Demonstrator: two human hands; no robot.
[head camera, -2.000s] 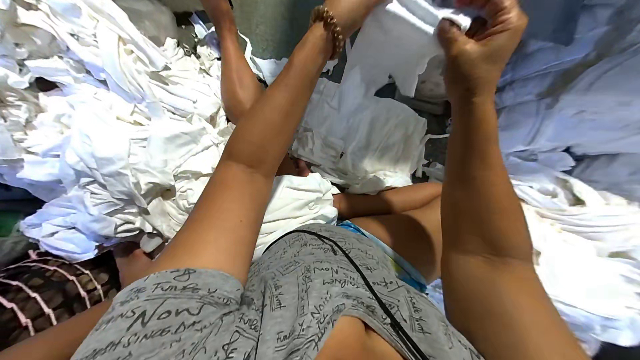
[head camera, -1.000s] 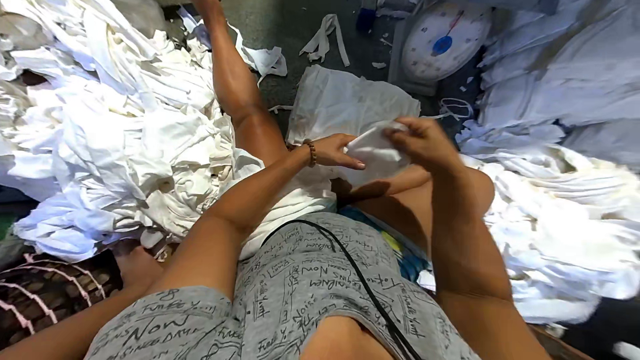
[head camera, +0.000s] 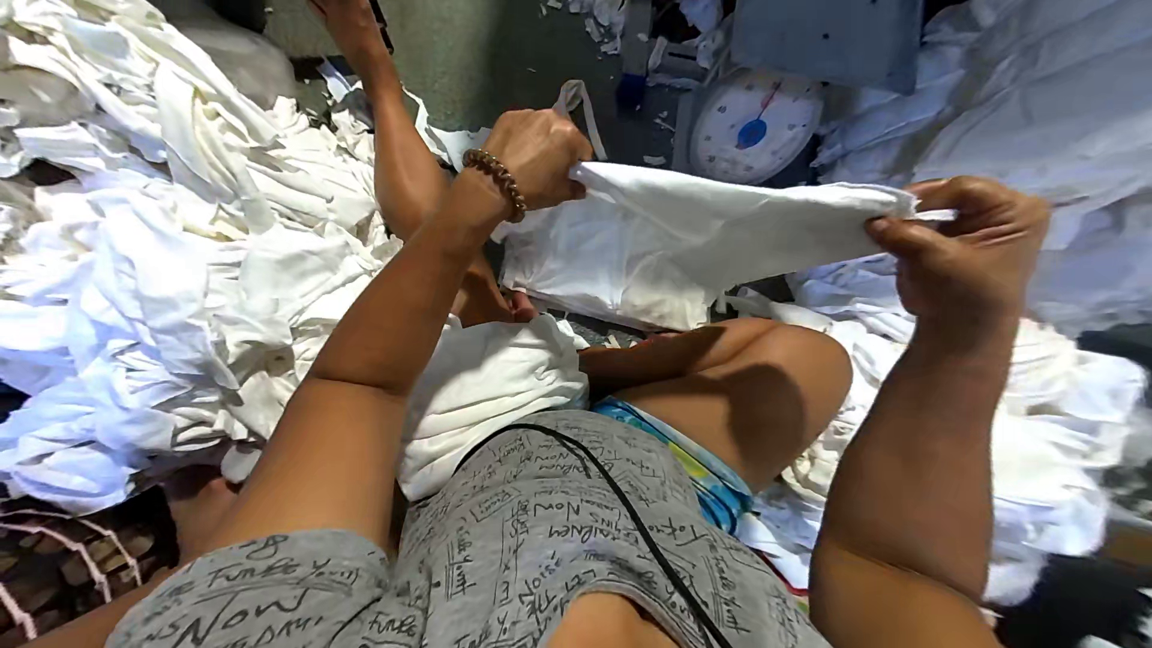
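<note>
A piece of white cloth (head camera: 747, 225) is stretched between my two hands, above the crossed leg. My left hand (head camera: 540, 157), with a beaded bracelet at its wrist, grips the cloth's left corner. Its right end is pinched between the thumb and fingers of my right hand (head camera: 972, 234). Beneath the held piece, a flat white cloth stack (head camera: 594, 261) lies on the floor, partly hidden by it. Another bundle of white cloth (head camera: 495, 387) rests against my lap.
A big heap of white cloth (head camera: 180, 297) fills the left side. More white cloth (head camera: 1044, 432) is piled at the right. Beyond my hands stands a dial scale (head camera: 756, 126) with a grey pan (head camera: 828, 40). Fabric scraps lie on the dark floor (head camera: 450, 54).
One second ago my hands were close together with the white cloth bunched between them. Now they are wide apart and the cloth is drawn out.
</note>
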